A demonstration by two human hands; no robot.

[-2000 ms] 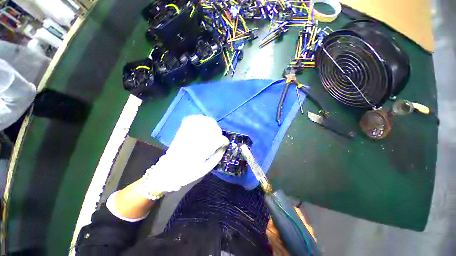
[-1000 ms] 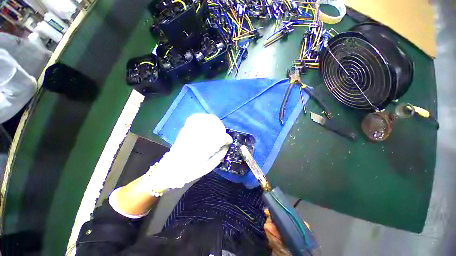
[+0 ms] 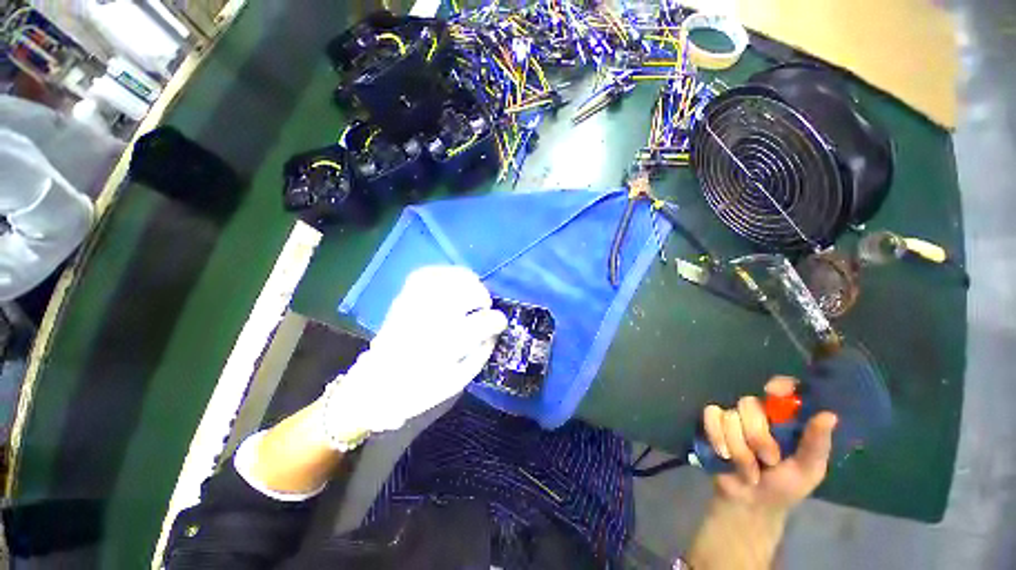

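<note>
A black housing [image 3: 520, 349] with silvery contacts inside lies on the blue cloth [image 3: 557, 239]. My left hand [image 3: 429, 351], in a white glove, holds the housing at its left side, fingertips at the opening. My right hand [image 3: 769, 451], bare, grips the soldering iron [image 3: 841, 395] by its blue-grey handle near the orange-red part. The iron is blurred. Its silvery barrel points up and left, beside the brown dish [image 3: 830, 283]; whether the tip touches anything cannot be told.
Stacked black housings [image 3: 384, 150] stand at the upper left, beside a pile of wired components [image 3: 546, 56]. Pliers [image 3: 626, 228] lie at the cloth's right edge, a flat blade [image 3: 693, 271] beside them. A black fan [image 3: 769, 167], tape roll [image 3: 713, 41] and conveyor belt [image 3: 145, 267] also show.
My right hand has carried the soldering iron away from the housing to the right, near the brown dish. My left hand stays at the housing. A dark housing on the belt has moved up the frame.
</note>
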